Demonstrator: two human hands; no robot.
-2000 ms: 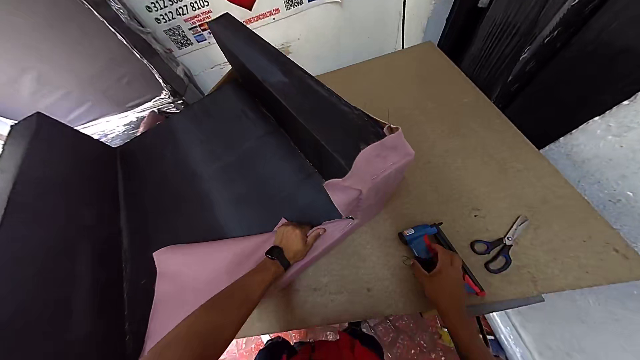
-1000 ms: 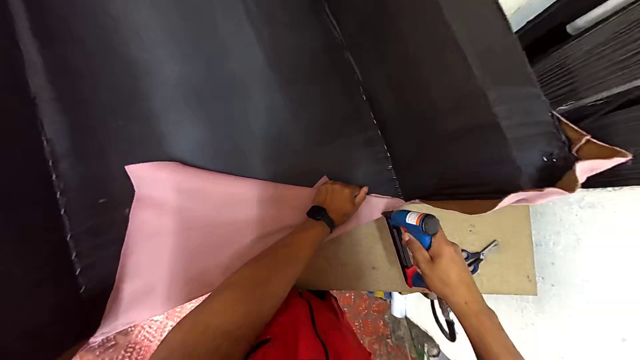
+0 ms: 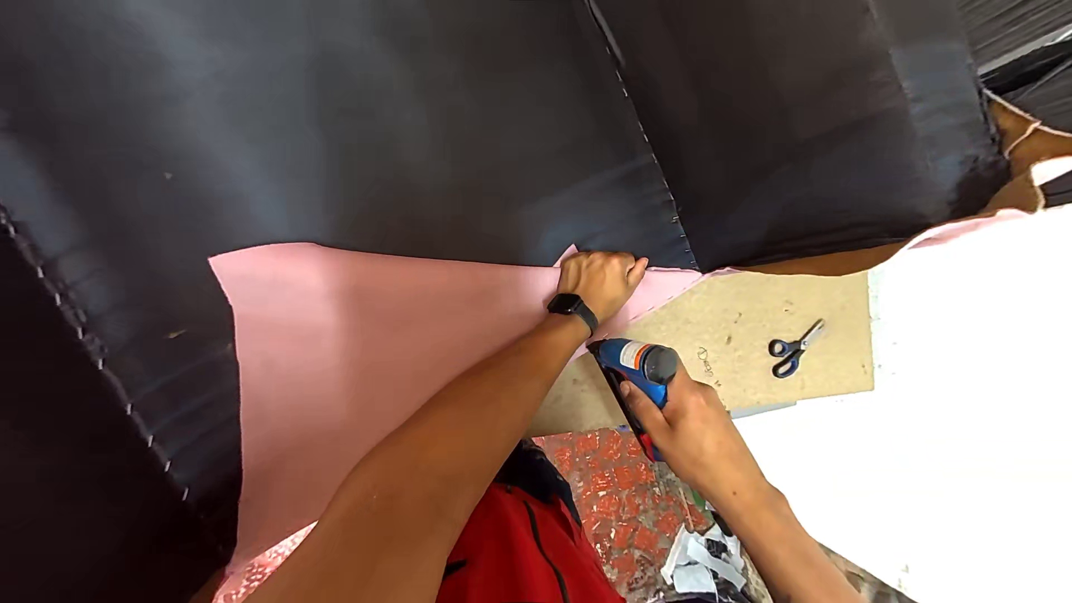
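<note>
Black lining fabric (image 3: 402, 126) with stapled seams covers the underside of a large upholstered piece. Pink upholstery fabric (image 3: 360, 335) lies over its near edge. My left hand (image 3: 601, 283), with a black watch on the wrist, presses down on the pink fabric at that edge, fingers curled. In my right hand (image 3: 687, 414) is a blue pneumatic staple gun (image 3: 638, 368), its nose at the strip of pink fabric just below my left wrist. Whether the nose touches the fabric is hard to tell.
A tan work board (image 3: 754, 301) lies beneath, bearing a pair of scissors (image 3: 796, 347) with dark blue handles right of the staple gun. Loose brown and pink material (image 3: 1017, 197) hangs at the piece's right corner. Scraps (image 3: 703, 561) lie on the red patterned floor (image 3: 615, 502).
Two seconds ago the staple gun rested on the board under my right hand; it was then lifted to the fabric edge. Since one second ago it has shifted closer to my left wrist. The view has moved much.
</note>
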